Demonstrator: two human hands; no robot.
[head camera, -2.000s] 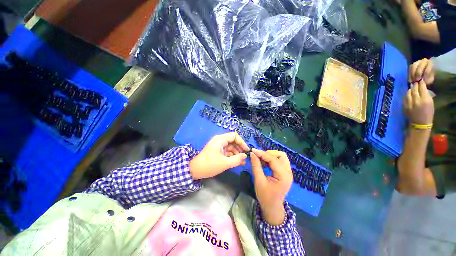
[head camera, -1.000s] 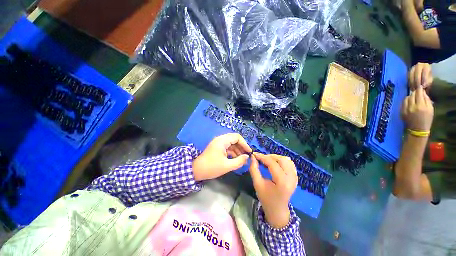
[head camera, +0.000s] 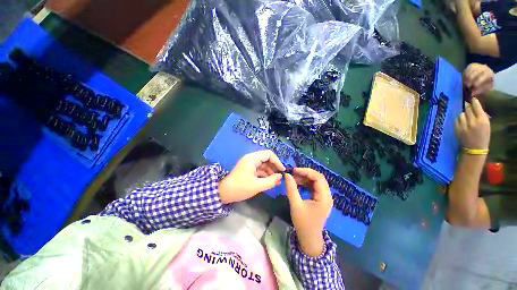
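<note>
A small black plastic part (head camera: 287, 169) is pinched between the fingertips of both hands, above the blue board. My left hand (head camera: 250, 178) holds its left side with thumb and forefinger. My right hand (head camera: 310, 198) pinches it from the right. The part's details, and any tiny piece on it, are too small to tell. The blue board (head camera: 219, 148) lies slanted under and behind my hands, with black parts in rows along it. My hands hide part of its middle and front edge.
A loose heap of black parts (head camera: 368, 153) lies beyond the board. Behind are a clear plastic bag (head camera: 238, 51) and a tan tray (head camera: 392, 107). At left is a larger blue board (head camera: 127, 127) with black parts. At right, another person's hands (head camera: 475, 122) work beside a blue board (head camera: 448, 136).
My right fingers have shifted slightly around the black part; both hands stay together over the board. The neighbour's hands have moved apart a little, with a dark part between them.
</note>
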